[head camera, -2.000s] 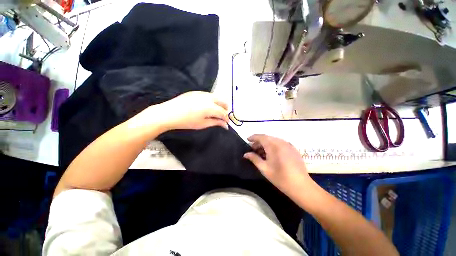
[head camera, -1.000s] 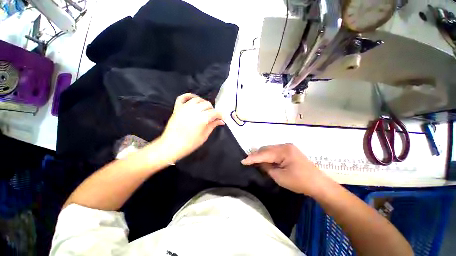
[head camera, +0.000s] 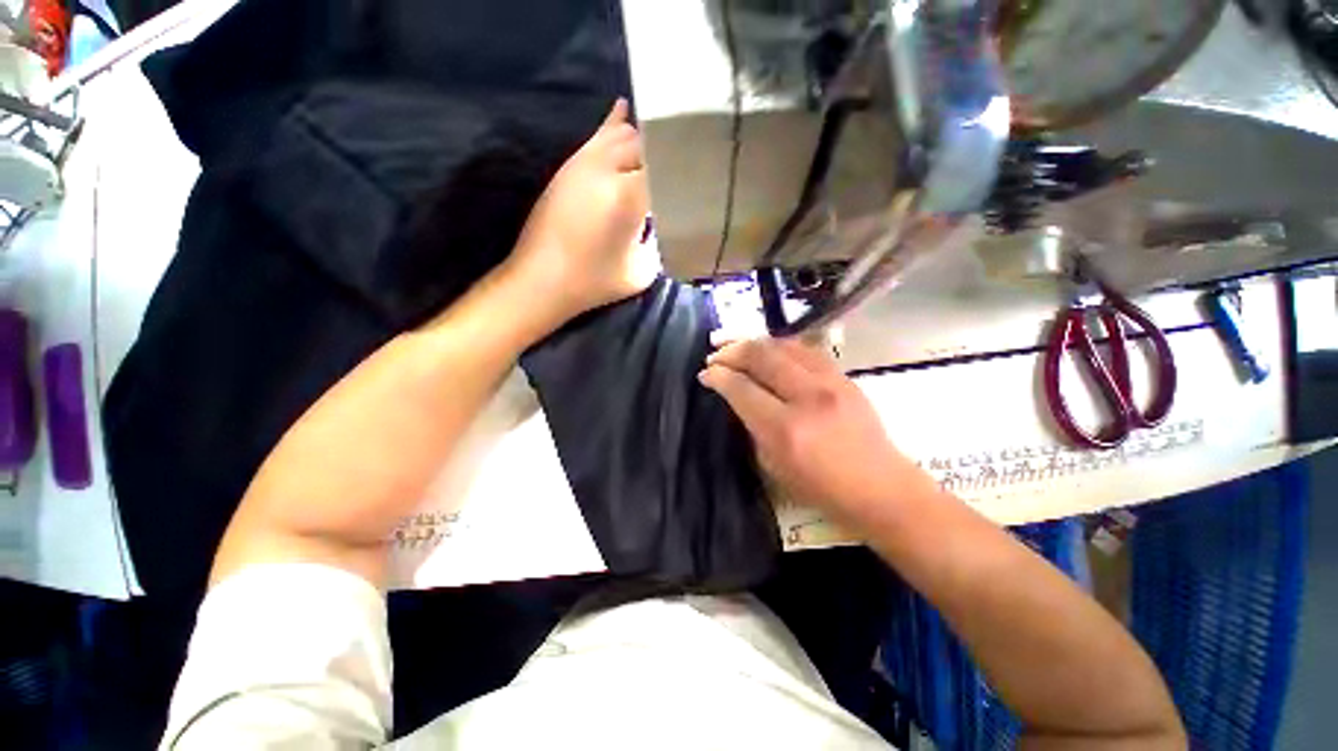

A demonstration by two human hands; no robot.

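A large black garment (head camera: 250,308) covers the left of the white table, and a narrower part runs between my hands and over the front edge. My left hand (head camera: 594,220) grips the garment's right edge, left of the machine head. My right hand (head camera: 792,404) holds the garment edge just in front of the needle area; the fingertips are beside the presser foot (head camera: 770,301). The foot is partly hidden by the machine's metal parts. The pale sewing machine head (head camera: 1174,191) fills the upper right.
Dark red scissors (head camera: 1108,367) lie right of my right hand, with a small dark-blue tool (head camera: 1237,335) beyond them. Ruler marks run along the table's front edge (head camera: 1027,492). Blue crates (head camera: 1218,587) stand below right. A purple object (head camera: 66,415) lies at the left.
The garment edge has moved up and right to the needle. My left hand has moved forward and my right hand is now close to the presser foot. The view has shifted closer to the machine.
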